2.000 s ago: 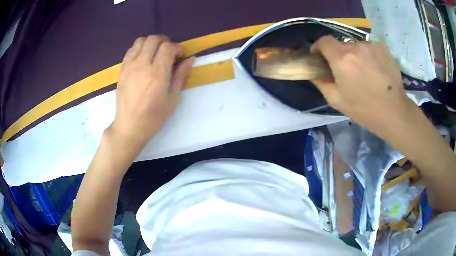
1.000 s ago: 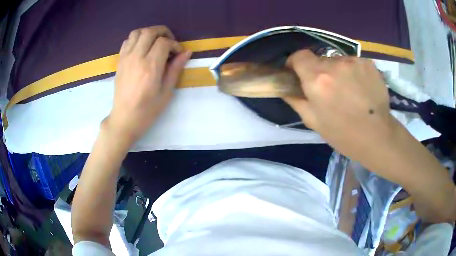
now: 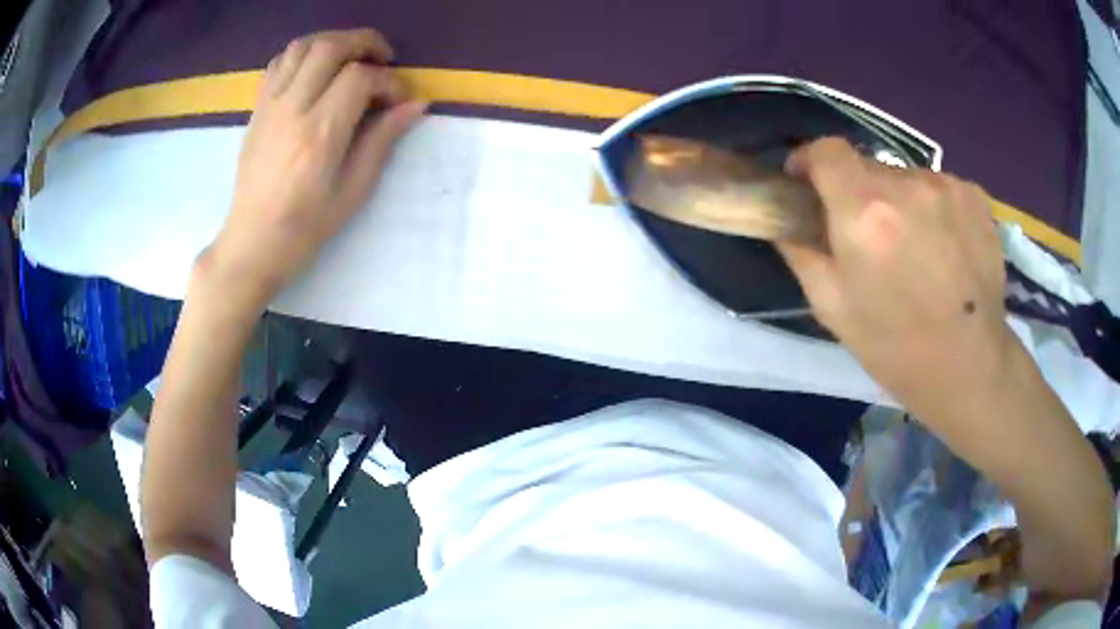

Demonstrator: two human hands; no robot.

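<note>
The dark purple garment [image 3: 553,37] lies across the table, with the long yellow-orange card strip [image 3: 528,93] along its near edge. A narrow purple edge shows below the strip. My left hand [image 3: 322,148] rests on the strip at left, fingers bent and pressing down; it grips nothing clearly. My right hand [image 3: 903,246] is closed around the wooden handle of the steam iron [image 3: 737,277]. The iron lies over the strip and garment edge, its tip to the left. A small piece of yellow card [image 3: 601,188] shows beside the iron's tip, the rest hidden under it.
The white table cover [image 3: 467,246] extends below the garment. A dark patterned hose [image 3: 1056,307] runs from the iron to the right. Blue crates [image 3: 92,338] stand below left. Plastic bags [image 3: 940,492] with scraps lie below right.
The view has shifted. The iron has moved right, away from my left hand. The shorter yellow card beside my left hand now shows only at the iron's tip.
</note>
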